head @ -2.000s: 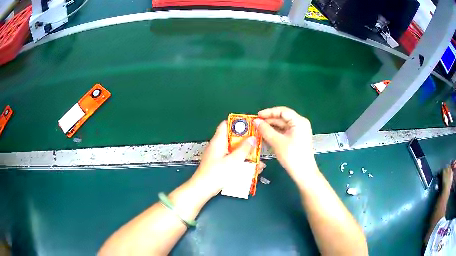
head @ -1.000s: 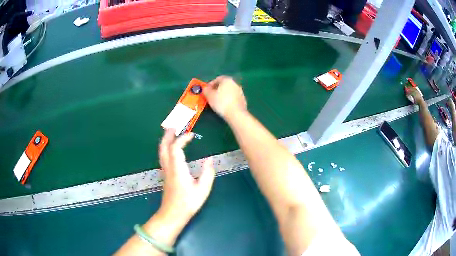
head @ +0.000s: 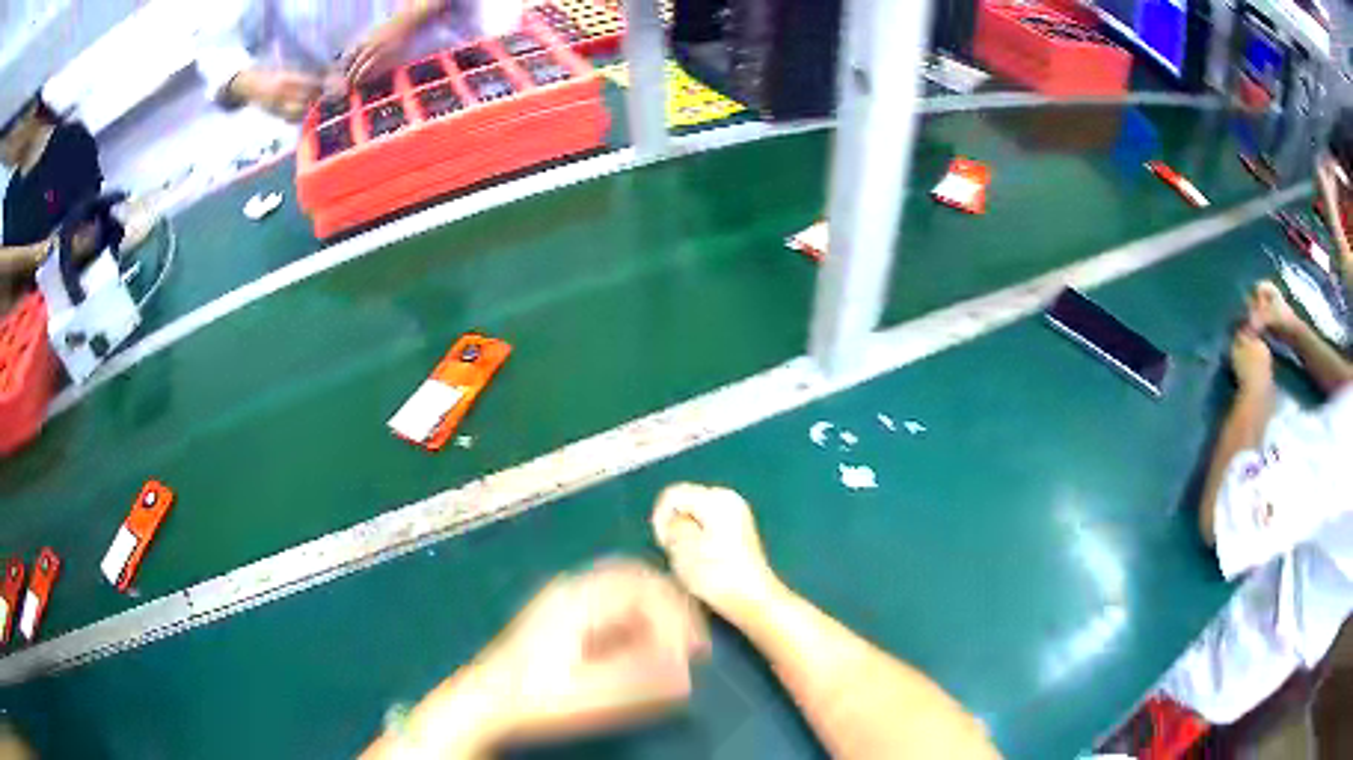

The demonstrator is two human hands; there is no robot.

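Note:
My left hand [head: 594, 653] is blurred, low over the near bench, with its fingers curled; whether it holds anything is hidden. My right hand [head: 715, 546] is beside it, a little further right and forward, fingers curled in, with nothing visible in it. An orange phone housing [head: 472, 365] lies on the green belt beyond my hands, its dark round part at the far end and a white sheet [head: 428, 411] on the near end. Another orange housing [head: 143, 532] lies further left on the belt.
Pale metal rail [head: 594, 450] separates belt and bench. Grey post [head: 868, 208] stands at centre right. White scraps [head: 858, 477] and a dark slab phone [head: 1107, 340] lie on the bench. More housings [head: 963, 184] are on the belt. Stacked red trays [head: 460, 126] stand across it. People work right and across.
My hands have let go of the orange housing and drawn back over the near bench. The housing now lies on the belt to the left. The view has turned right.

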